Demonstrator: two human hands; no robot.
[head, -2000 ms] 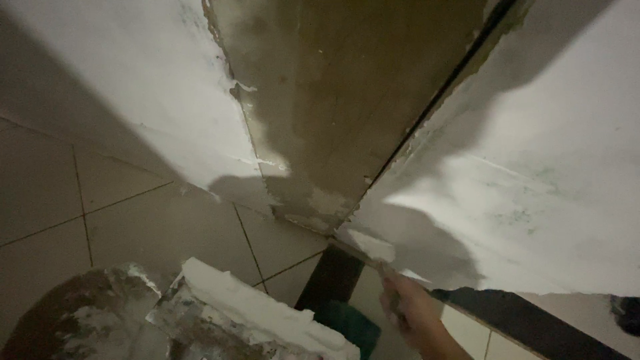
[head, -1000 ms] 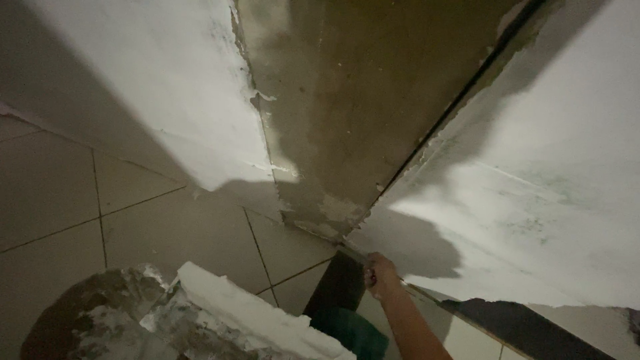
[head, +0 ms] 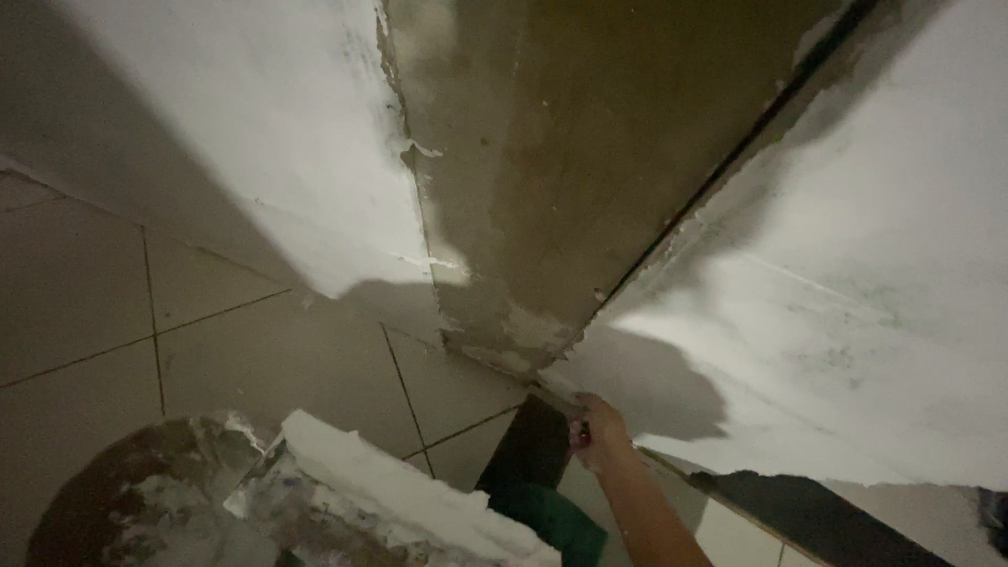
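My right hand [head: 597,429] is closed around the handle of a putty knife, low by the foot of the white-plastered right wall [head: 890,236]. Its blade [head: 555,394] lies close to the wall's bottom corner, partly hidden by the hand. A bare brown-grey strip [head: 583,173] stands between the right wall and the plastered left wall [head: 315,157], with ragged plaster edges and a dark gap along its right side. At the bottom left, a wide, smeared blade or board [head: 307,488] carries a thick ridge of white putty [head: 402,480]. My left hand is out of view.
Light floor tiles [head: 260,362] with dark joints extend below the left wall. A round brown thing [head: 87,488] smeared with white lies at the lower left. Green cloth or footwear [head: 559,524] and a dark strip [head: 524,441] are near my right hand. Another dark band [head: 819,504] runs along the lower right.
Two seconds ago the knife blade showed flat against the lower right wall; now my right hand is closer to the corner and mostly covers the knife.
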